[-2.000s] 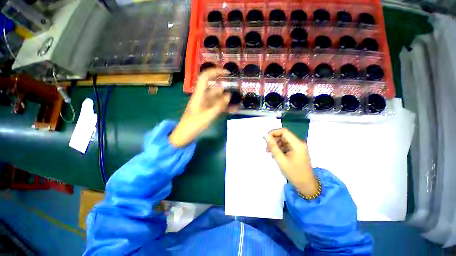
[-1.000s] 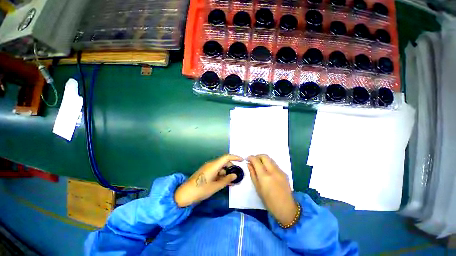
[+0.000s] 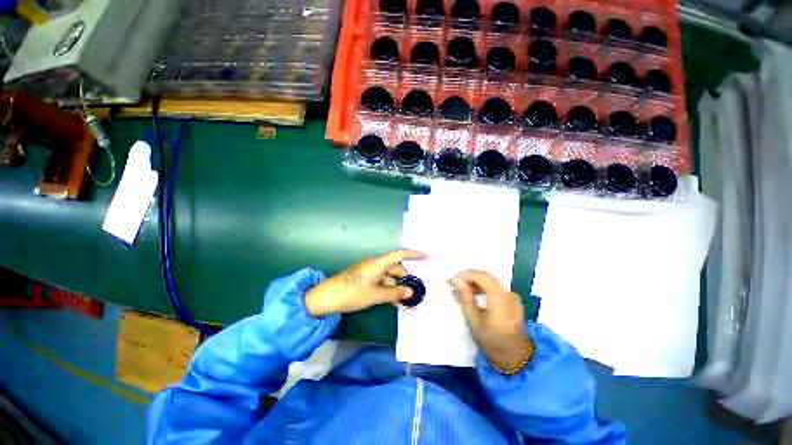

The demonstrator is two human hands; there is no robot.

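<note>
My left hand holds a short round black part between thumb and fingers, over the left edge of a narrow white paper sheet; its index finger points out above the part. My right hand is to the right over the same sheet, apart from the part, thumb and index fingertips close together. Whether a tiny piece is pinched there cannot be told. Beyond the sheet, a clear blister tray holds rows of similar black parts.
A red carrier tray lies under the blister tray. White sheets lie right, a translucent stack far right. At left are a white tag, dark cables, a control box, an orange-brown fixture and a greyish tray.
My left hand went from the blister tray to the narrow sheet with a black part. The hands came together over it; my right hand has since moved right, away from the part.
</note>
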